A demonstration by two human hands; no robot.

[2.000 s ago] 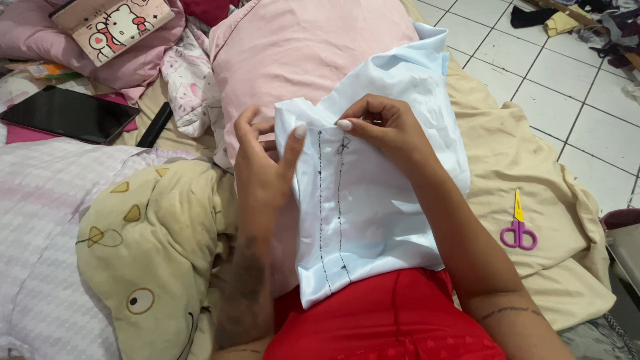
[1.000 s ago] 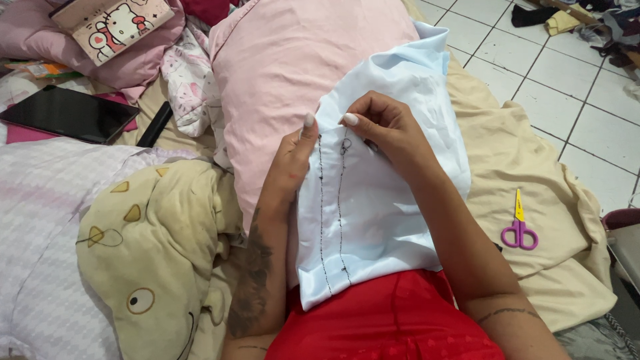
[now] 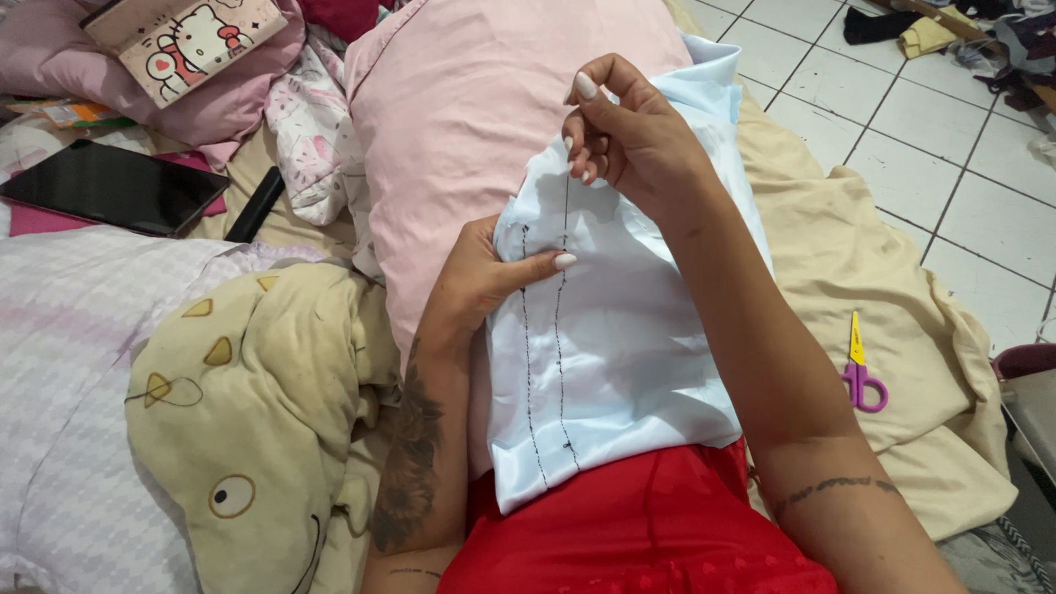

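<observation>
A light blue satin cloth (image 3: pixel 635 355) with two lines of black stitches lies over my lap and a pink pillow (image 3: pixel 462 107). My left hand (image 3: pixel 503 276) grips its left edge, thumb on top between the stitch lines and fingers beneath. Above the cloth, my right hand (image 3: pixel 619 132) is raised with its fingers curled; a black thread (image 3: pixel 567 206) runs taut from the right stitch line up to it. Whether a needle is between those fingers cannot be told.
Purple-handled scissors (image 3: pixel 862 375) lie on the beige sheet (image 3: pixel 932 445) at right. On the left are a plush-like dinosaur item (image 3: pixel 247 412), a black tablet (image 3: pixel 115 186), a black stick-like object (image 3: pixel 256 205) and a Hello Kitty box (image 3: pixel 190 45).
My right hand has lifted away from the cloth, drawing the black thread up. My left hand now holds the cloth lower, its thumb across the fabric.
</observation>
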